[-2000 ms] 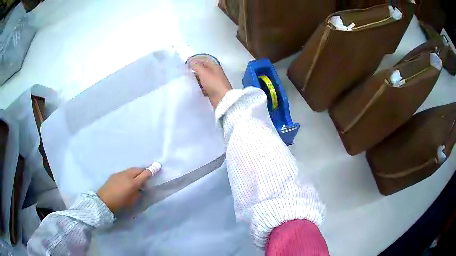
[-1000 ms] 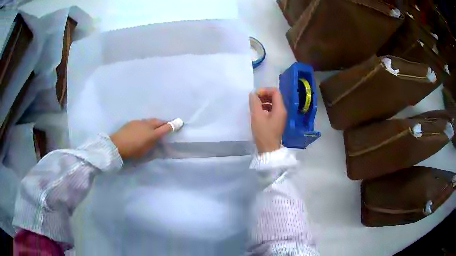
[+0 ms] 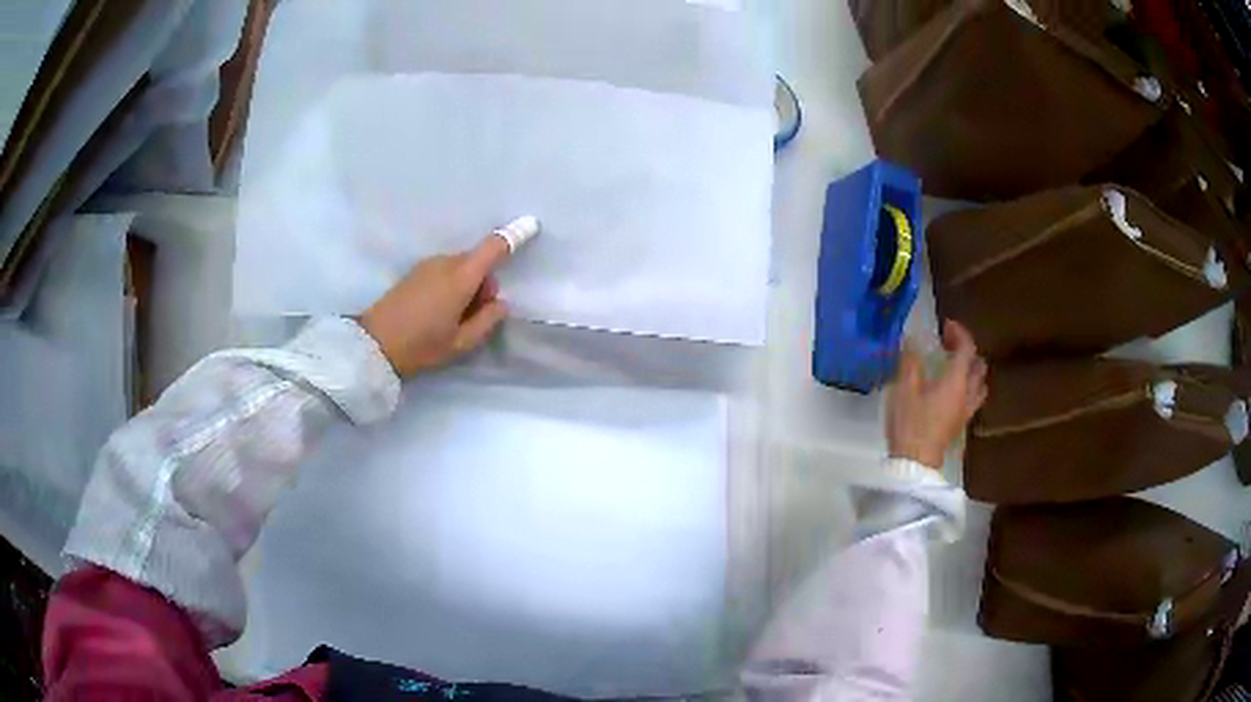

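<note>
A white tissue sheet [image 3: 617, 206] lies folded over a flat, greyer packet in front of me; what is inside does not show. More tissue [image 3: 521, 507] lies below it. My left hand [image 3: 442, 305] rests on the fold, its white-banded fingertip pressing the sheet. The blue tape dispenser [image 3: 853, 281], with a yellow roll, stands right of the tissue. My right hand [image 3: 936, 401] is at the dispenser's near end, thumb and fingers apart, slightly blurred. No tape is visible on its fingers.
Brown bags [image 3: 1063, 268] stand in a row at the right. Partly wrapped bags [image 3: 62, 343] lie at the left, brown edges showing. A blue-rimmed tape roll [image 3: 786, 113] lies beyond the dispenser, partly under the tissue.
My right hand has moved from the tissue's far edge to the dispenser's near end, and its fingers have spread. The view has turned. My left hand still presses on the tissue.
</note>
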